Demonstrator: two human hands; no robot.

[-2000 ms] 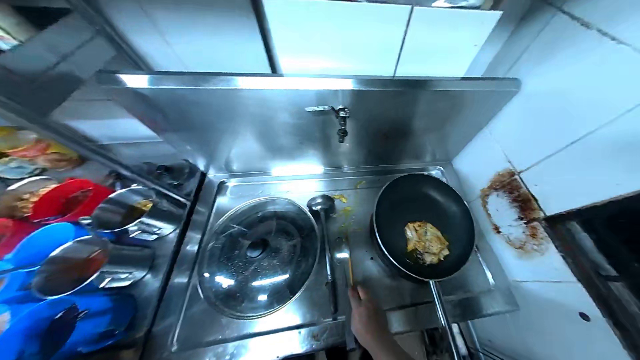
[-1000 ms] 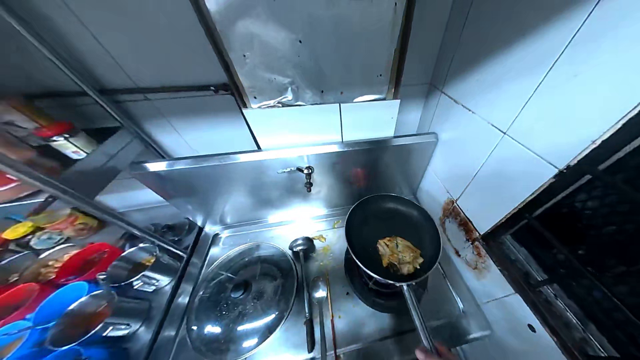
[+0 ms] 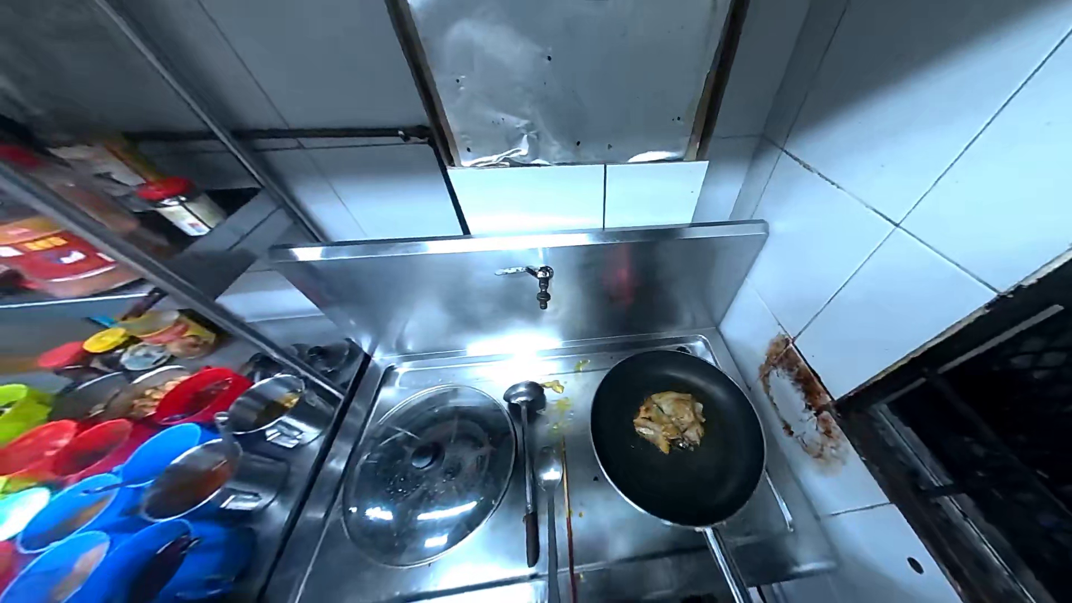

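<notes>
Neither of my hands shows in the head view. A black frying pan [image 3: 678, 494] is on the right side of the steel stove top, its metal handle [image 3: 725, 565] running out past the bottom edge. Browned, folded food [image 3: 670, 420] lies in the pan. A ladle [image 3: 525, 395] and a metal spoon [image 3: 549, 473] lie side by side left of the pan, beside a thin brown stick [image 3: 568, 519]. Further left is a round glass lid [image 3: 429, 502] with a black knob.
A small tap [image 3: 543, 285] juts from the steel backsplash [image 3: 402, 293]. At the left, a shelf holds blue bowls [image 3: 159, 452], red bowls [image 3: 201, 398] and metal pots [image 3: 279, 409]. A rust-stained tiled wall [image 3: 787, 402] and a dark grille [image 3: 1005, 419] stand at the right.
Two seconds ago a hand was at the stick between lid and pan; one second ago a hand was at the pan's handle. Now no hand shows. The view has tilted up.
</notes>
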